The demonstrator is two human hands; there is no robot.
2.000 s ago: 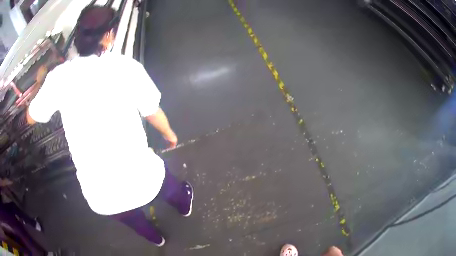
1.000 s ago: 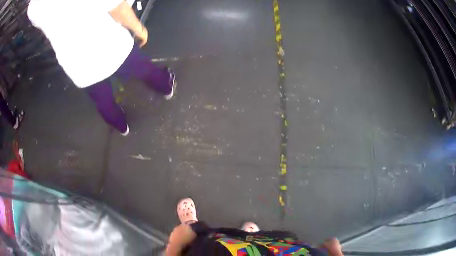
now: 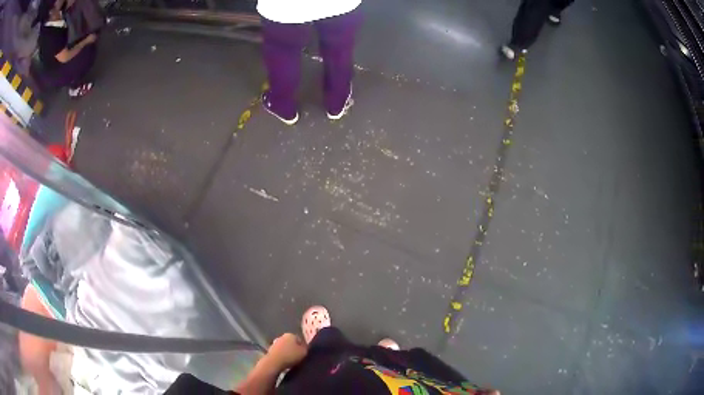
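A bin with a grey rim stands at my left, holding crumpled silvery-grey material with a teal edge. A grey bar or strap runs across it to its near corner. My left hand is at this corner, beside my dark shirt, with its fingers curled. I cannot tell whether it grips the rim, the shirt or nothing. My right hand shows only as a sliver of skin at the bottom edge, too cut off to read.
A person in a white top and purple trousers stands ahead. Another's dark-clad legs are at the top right. A person crouches at the top left by a yellow-black striped edge. Dark racking lines the right. Bare skin shows by the bin.
The view has turned left, with more of the bin showing. My left hand now shows at the bin's corner. The crouching person and the dark legs have come into view; my right hand has nearly left it.
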